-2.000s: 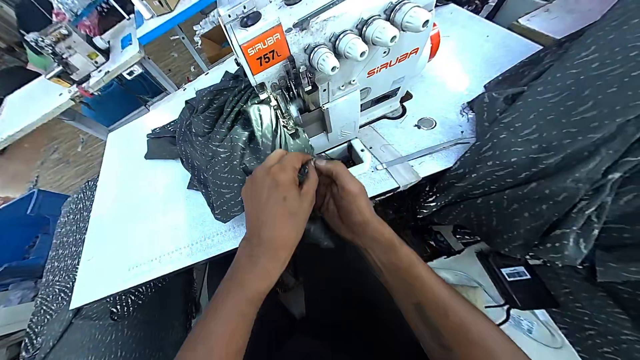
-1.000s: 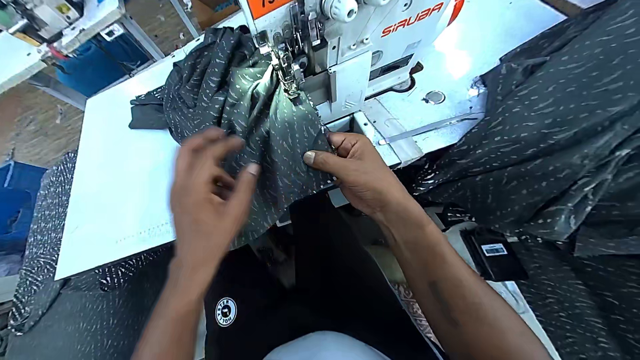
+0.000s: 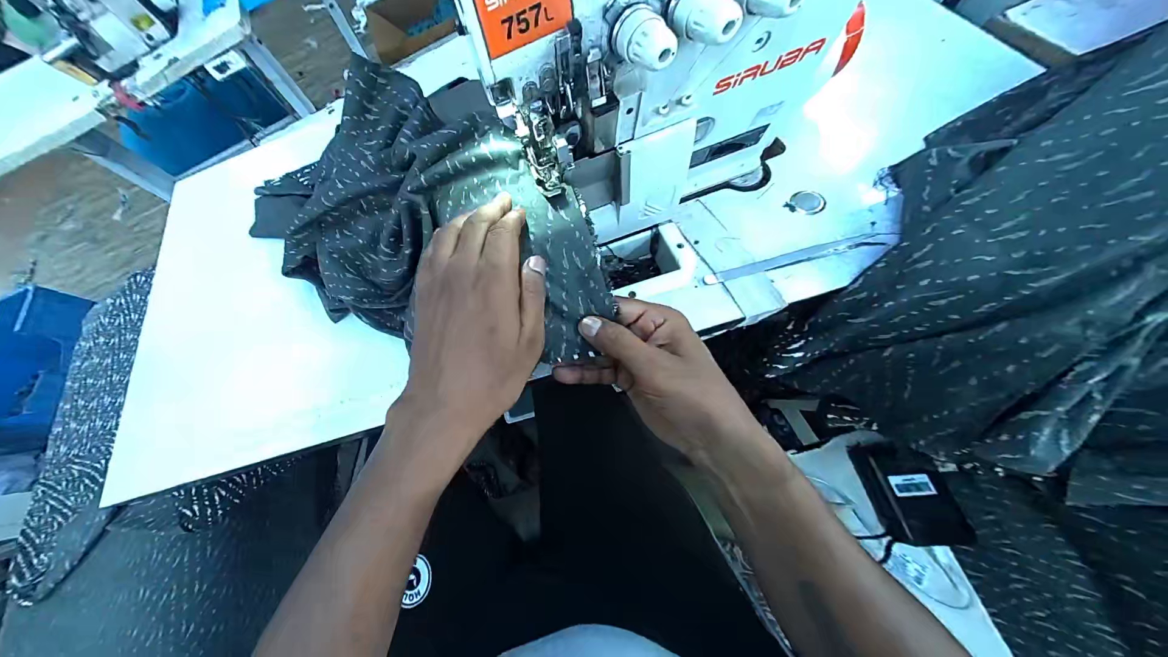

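Dark grey fabric with small white dashes (image 3: 365, 201) lies bunched on the table left of a white Siruba overlock sewing machine (image 3: 666, 164). Its right edge runs under the presser foot (image 3: 546, 169), in the machine's lamp light. My left hand (image 3: 479, 306) rests flat on the fabric just in front of the foot, fingers extended and close together. At the near end of that edge, my right hand (image 3: 643, 360) pinches the fabric between thumb and fingers, by the table's front edge. Whatever lies beneath my left palm is hidden.
The white sewing table (image 3: 246, 365) extends left. More of the dashed fabric (image 3: 1031, 274) is heaped at the right, and some hangs at the far left (image 3: 73, 429). A black box-like item with a label (image 3: 908, 493) lies low at the right. Another machine (image 3: 119, 32) stands at the upper left.
Two seconds ago both hands were together at the fabric near the machine. My left hand, raised and blurred one second ago, now lies on the fabric. My right hand keeps its pinch.
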